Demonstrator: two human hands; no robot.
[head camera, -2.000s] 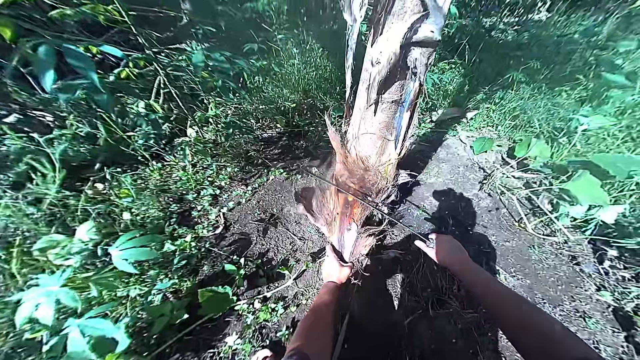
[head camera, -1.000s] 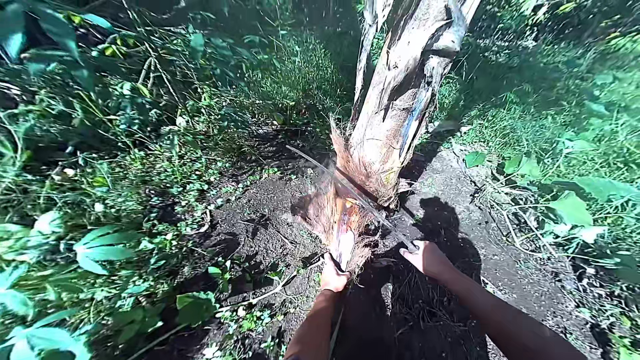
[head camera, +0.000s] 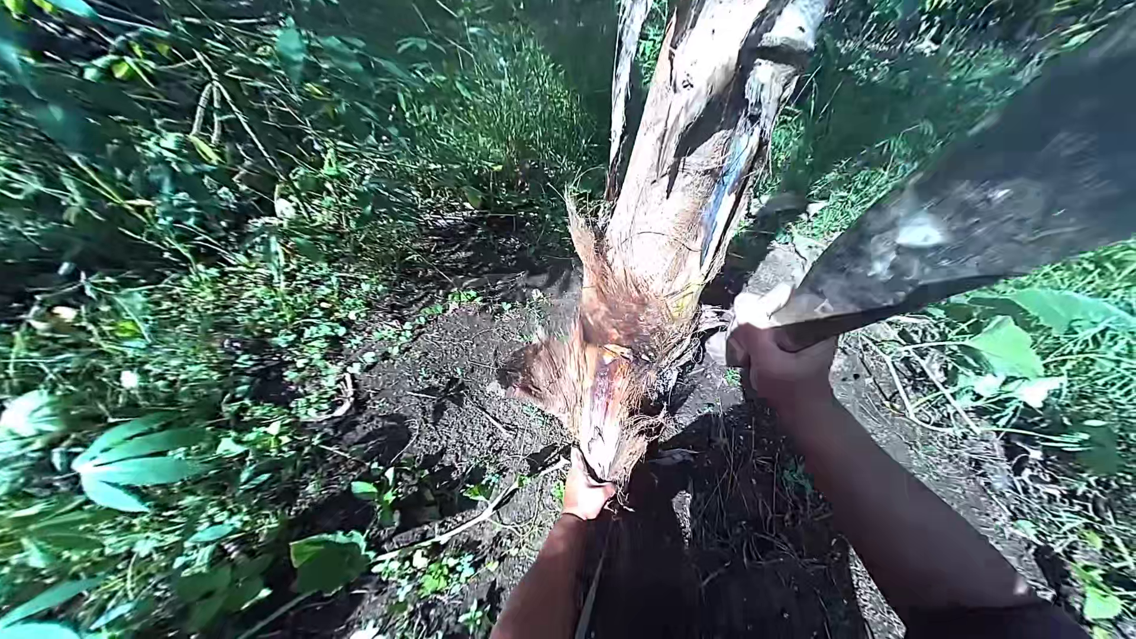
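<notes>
My left hand (head camera: 586, 493) grips the near end of a fibrous coconut husk piece (head camera: 603, 408), its brown fibres frayed outward and a pale strip down its middle. The far end of the fibrous piece lies against the foot of a pale, weathered tree trunk (head camera: 683, 177). Raised to the right of the trunk, my right hand (head camera: 785, 355) is closed on the handle of a machete. The broad dark blade (head camera: 967, 204) of the machete points up and to the right, close to the camera, and does not touch the fibrous piece.
Bare dark soil (head camera: 444, 382) with thin twigs surrounds the trunk's foot. Low weeds and leafy plants (head camera: 142, 461) grow at the left. Broad green leaves (head camera: 1007, 346) and grass stand at the right. A thin stick (head camera: 470, 524) lies left of my left hand.
My right hand has lifted the machete; its blade lay across the fibrous piece in the earlier views and now rises to the upper right. My left hand keeps its grip.
</notes>
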